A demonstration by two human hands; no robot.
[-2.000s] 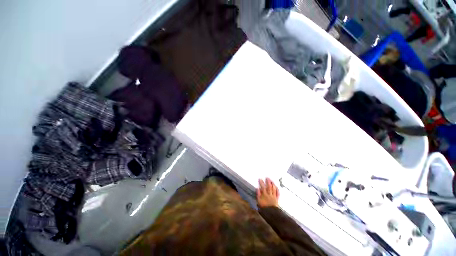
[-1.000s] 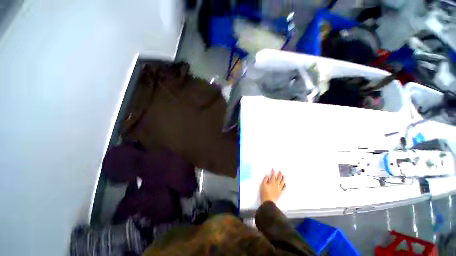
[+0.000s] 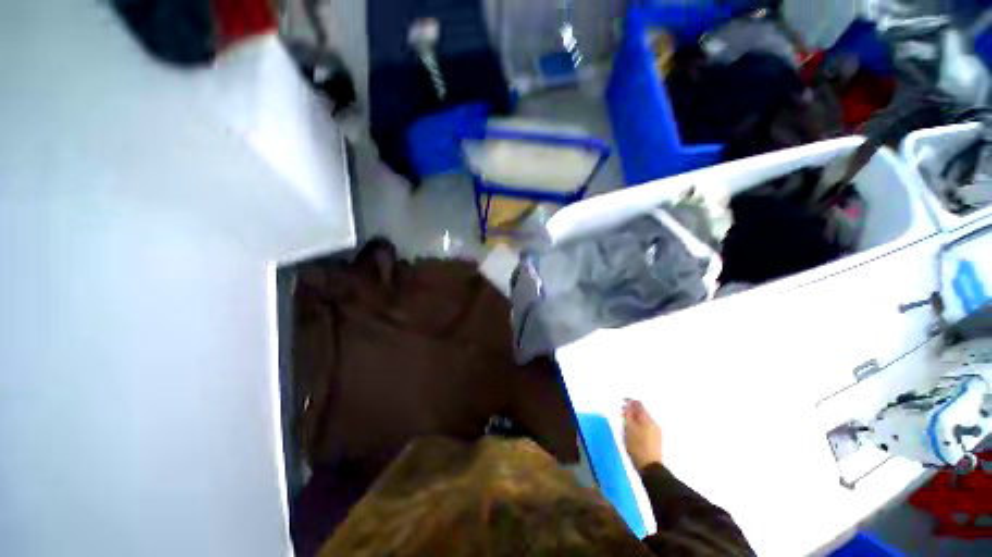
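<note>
My right hand (image 3: 643, 437) is at the left part of the white sewing table (image 3: 718, 403), just right of a blue strip (image 3: 609, 462) along the table's end. It is small and blurred; its fingers look close together, and I cannot tell whether they hold anything. My left hand is not in view. A large brown cloth heap (image 3: 419, 354) lies low between the sewing table and a pale surface on the left. Grey fabric (image 3: 620, 277) hangs over the near end of the white trough (image 3: 751, 185) behind the table.
A white sewing machine (image 3: 935, 419) is at the right. Dark cloth (image 3: 778, 234) lies in the trough. A blue-framed stand (image 3: 538, 163) and a large blue crate (image 3: 642, 120) are behind. A wide pale surface (image 3: 141, 305) fills the left. A red crate-like item (image 3: 963, 500) is at lower right.
The view has swung so the table and machine sit further right and tilted. My right hand was spread flat on the tabletop and now shows nearer its blue-edged end, fingers closer together. Plaid cloth left view.
</note>
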